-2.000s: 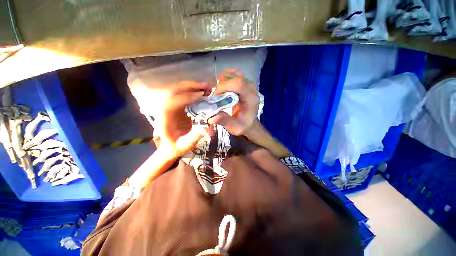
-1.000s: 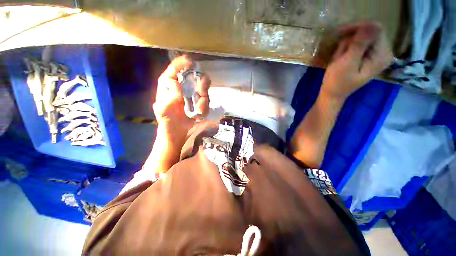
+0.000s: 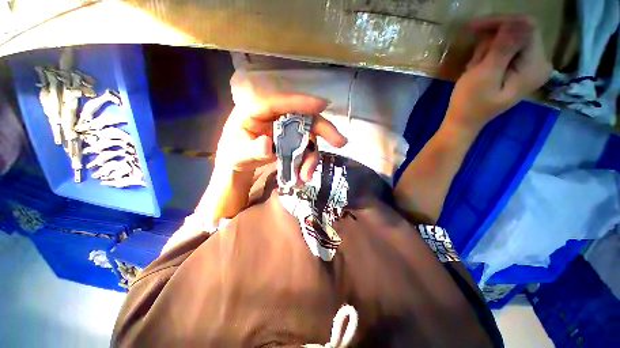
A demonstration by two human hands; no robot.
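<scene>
My left hand holds a small grey-white foot part above my lap, its grey recessed face turned up, the narrow end pointing towards me. The fingers curl around its far end and side. My right hand is over the bench near its front edge at the right. Its fingers are bent and blurred, and I cannot tell whether they hold anything.
An open blue bin at the left holds whitish curved parts and longer tan-grey pieces. Pale legs lie at the bench's right end. A translucent plastic liner hangs in a blue bin at the right.
My right hand has left the part and moved out to the bench at the right. My left hand keeps the part and has recently shifted right, turning it to show its recessed face.
</scene>
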